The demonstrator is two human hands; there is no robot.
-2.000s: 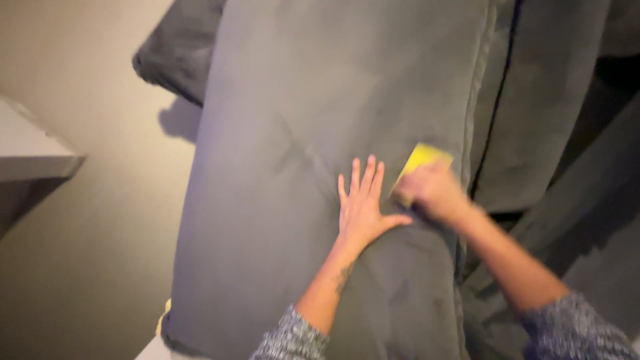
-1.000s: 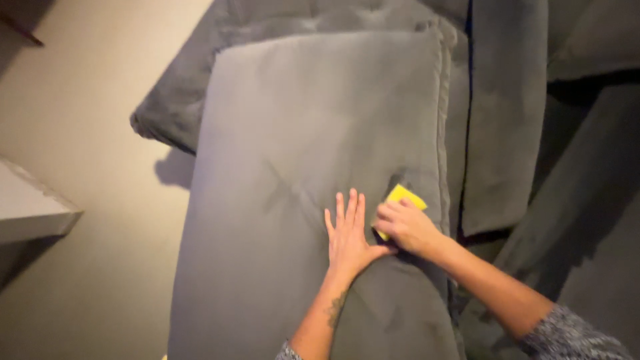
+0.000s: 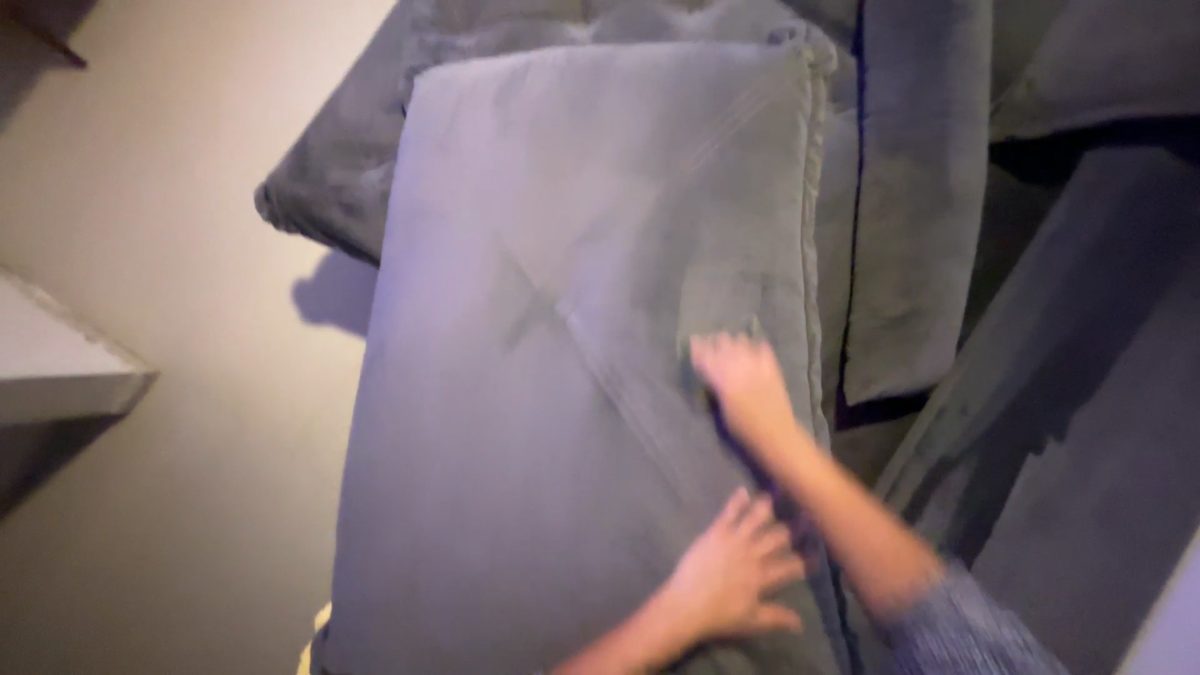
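Observation:
A large grey fabric cushion point(image 3: 487, 422) fills the middle of the view, with creases and darker patches on its surface. My right hand point(image 3: 741, 380) is on its right part, blurred, with the fingers bent down toward the fabric. A narrow dark greenish edge shows beside those fingers, but I cannot make out what it is; no yellow pad can be seen. Lower down, my left hand point(image 3: 736, 572) is at the cushion's lower right with its fingers spread and nothing in it.
Behind the cushion lies a grey tufted sofa seat point(image 3: 328, 178). More grey upholstered parts point(image 3: 919, 206) stand to the right, one with a dark patch point(image 3: 1059, 375). A pale ledge point(image 3: 66, 366) juts in at the left above the light floor point(image 3: 225, 450).
My left hand has moved down the cushion, away from my right hand. The yellow pad seen in my right hand earlier no longer shows.

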